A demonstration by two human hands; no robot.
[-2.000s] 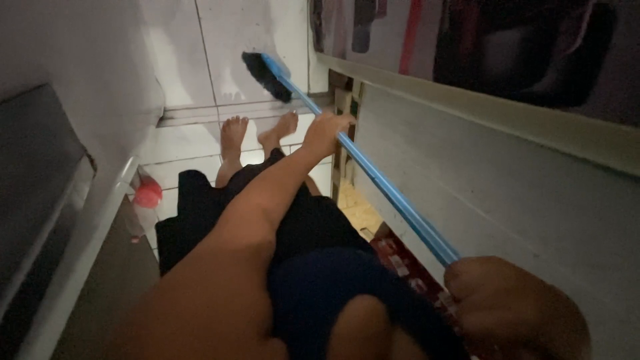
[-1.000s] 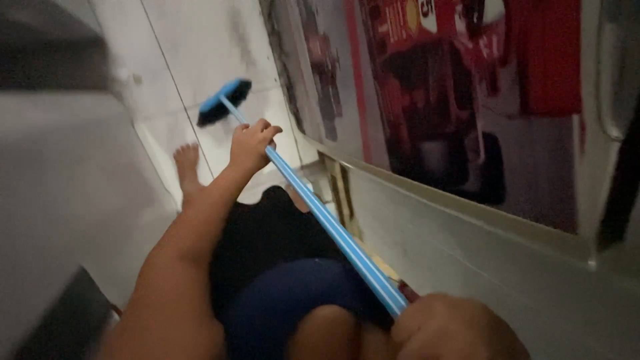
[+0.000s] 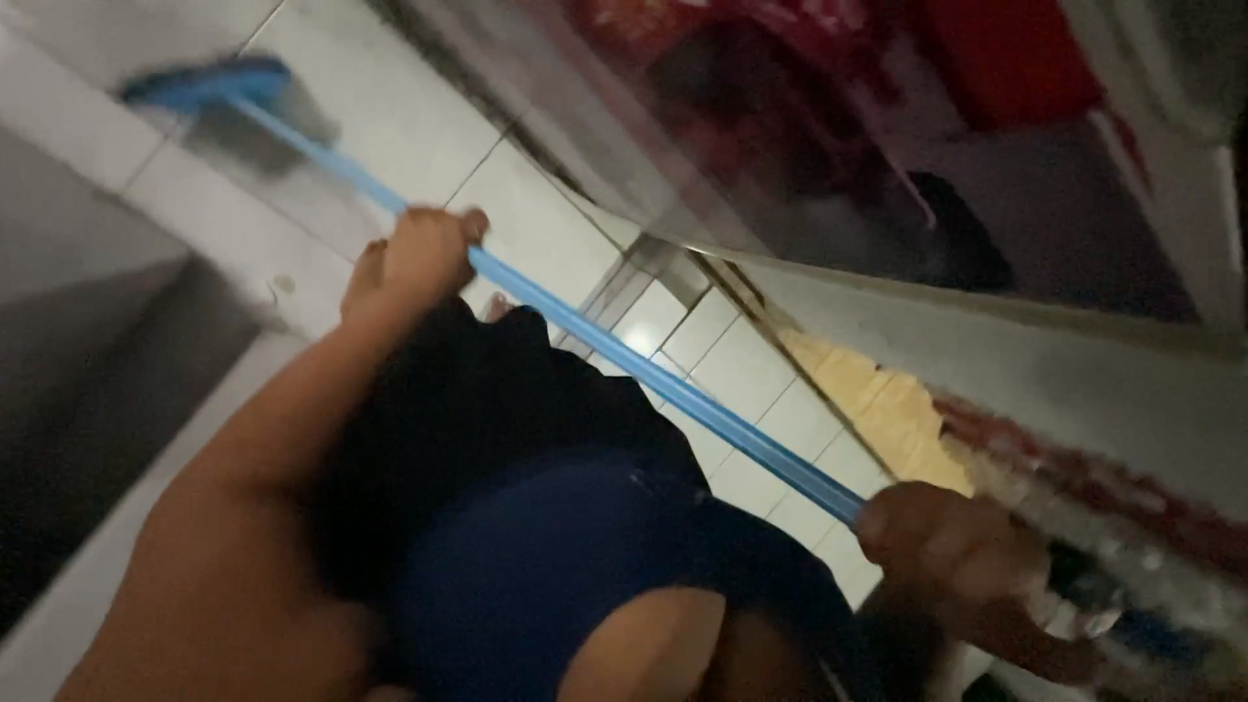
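A broom with a blue head (image 3: 219, 83) and dark bristles lies at the upper left over the white floor tiles. Its long blue handle (image 3: 673, 385) runs diagonally down to the right across my body. My left hand (image 3: 424, 253) is closed around the handle's lower part, nearer the broom head. Lower right, my right hand (image 3: 951, 556) grips the handle near its top end. The broom head is blurred, so its contact with the floor cannot be told.
A large panel with a red and dark picture (image 3: 829, 127) borders the upper right. White tiled floor (image 3: 390, 107) stretches below it. A grey surface (image 3: 88, 253) stands at the left. Yellow material (image 3: 868, 385) and blurred red and white items lie along the right side.
The view has turned and shifted a lot. My hands keep hold of the handle throughout. The broom head now lies farther left, near the grey surface.
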